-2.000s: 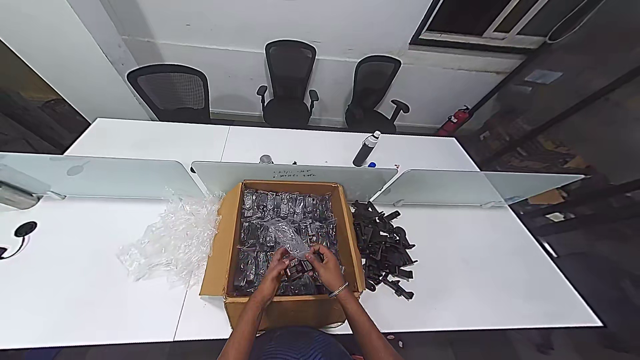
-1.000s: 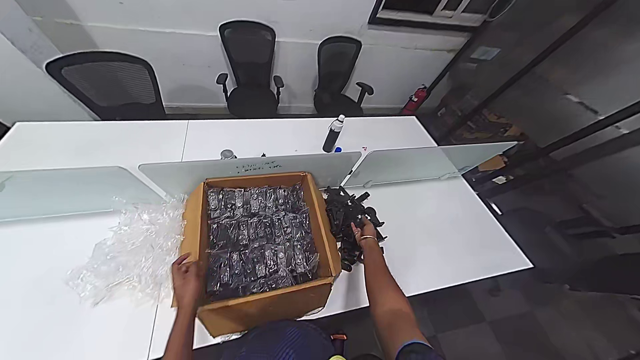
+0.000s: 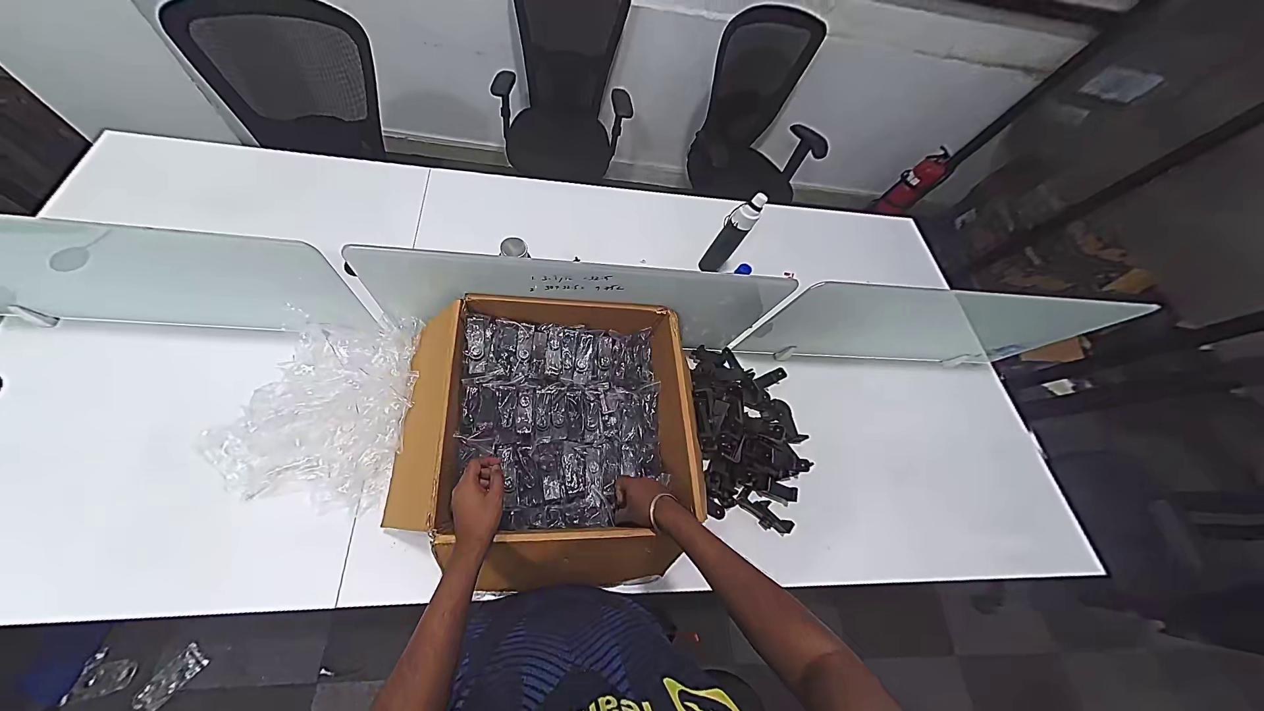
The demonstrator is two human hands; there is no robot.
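Observation:
A cardboard box (image 3: 568, 561) stands on a white table, filled with rows of dark parts in clear plastic bags (image 3: 563, 415). Over its near left corner is my left hand (image 3: 478, 502), fingers curled at the bagged parts; whether it grips one is unclear. My right hand (image 3: 642, 501) reaches into the near right corner, its fingertips partly hidden among the bags. Right of the box, touching it, lies a heap of loose black plastic parts (image 3: 750, 434). A pile of clear plastic bags (image 3: 316, 425) spreads along the box's left flap.
Frosted glass dividers (image 3: 592, 276) cross the white table (image 3: 918, 474) behind the box. Beyond them stand a dark bottle with a white cap (image 3: 733, 232) and a small jar (image 3: 513, 247). Office chairs (image 3: 558, 109) and a red fire extinguisher (image 3: 913, 183) are behind the table.
My right hand has left the black parts heap and is now inside the box. My left hand has moved from the box's left flap to the bagged parts.

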